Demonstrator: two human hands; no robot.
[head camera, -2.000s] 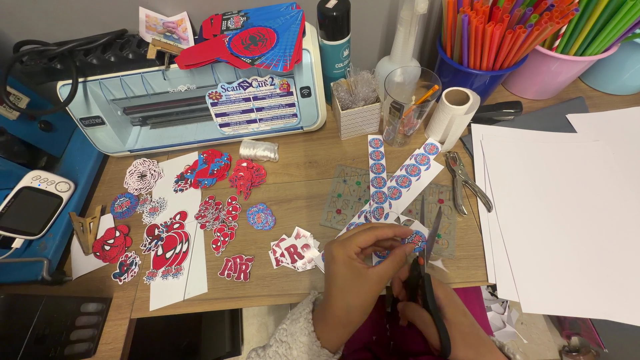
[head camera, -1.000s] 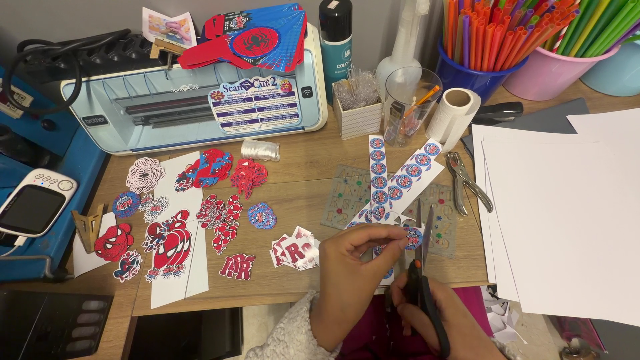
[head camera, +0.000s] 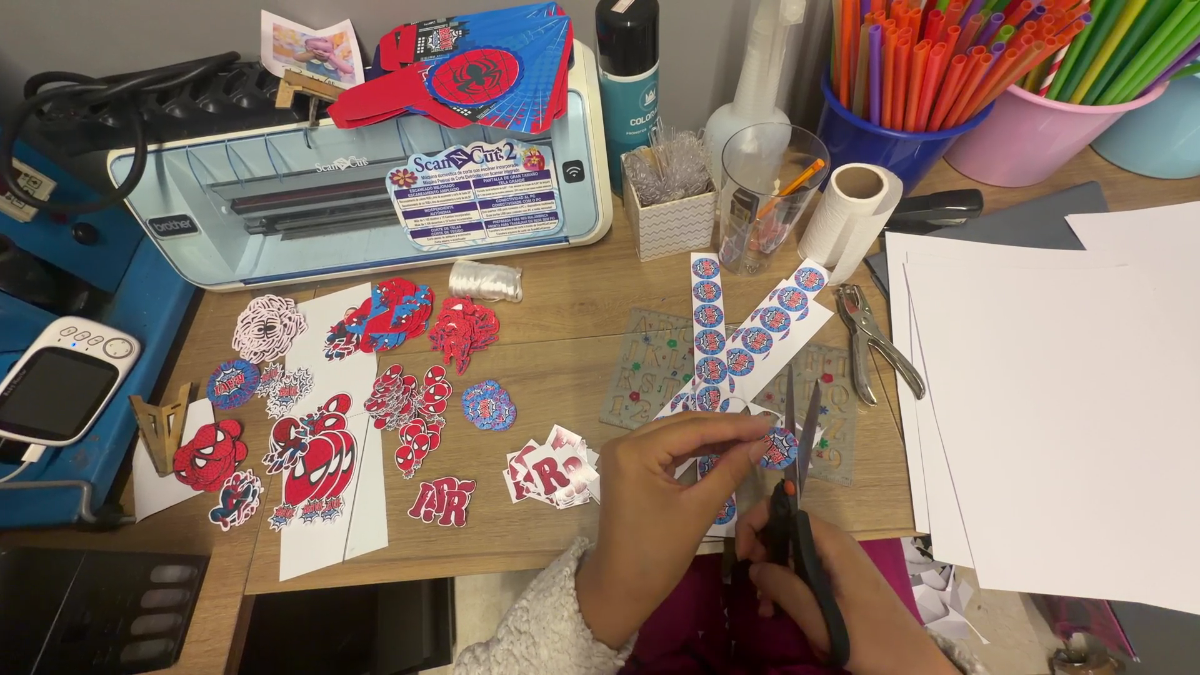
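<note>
My left hand (head camera: 661, 497) pinches a small round blue and red paper cutout (head camera: 779, 449) between thumb and fingertips. Black-handled scissors (head camera: 804, 534) are in my right hand (head camera: 834, 581), their blades parted and pointing away from me, right beside the cutout's edge. Behind my hands, paper strips printed with round badges (head camera: 750, 350) cross over a clear letter stencil (head camera: 647, 356). Left of them are a pile of blue round cutouts (head camera: 489, 405), red letter cutouts (head camera: 442, 502) and glossy white-backed letter pieces (head camera: 553, 469). My left fingers hide part of the strips.
A Brother cutting machine (head camera: 375, 187) stands at the back left, near several piles of spider-themed cutouts (head camera: 319, 459). A metal hole punch (head camera: 877, 342), a paper roll (head camera: 851, 220) and white sheets (head camera: 1050, 403) lie or stand to the right. Behind are a clear cup (head camera: 771, 202) and straw buckets (head camera: 895, 141).
The round cutout now shows more fully between my left fingertips and the scissors. Small scissor and finger movements are seen; the piles stay where they were.
</note>
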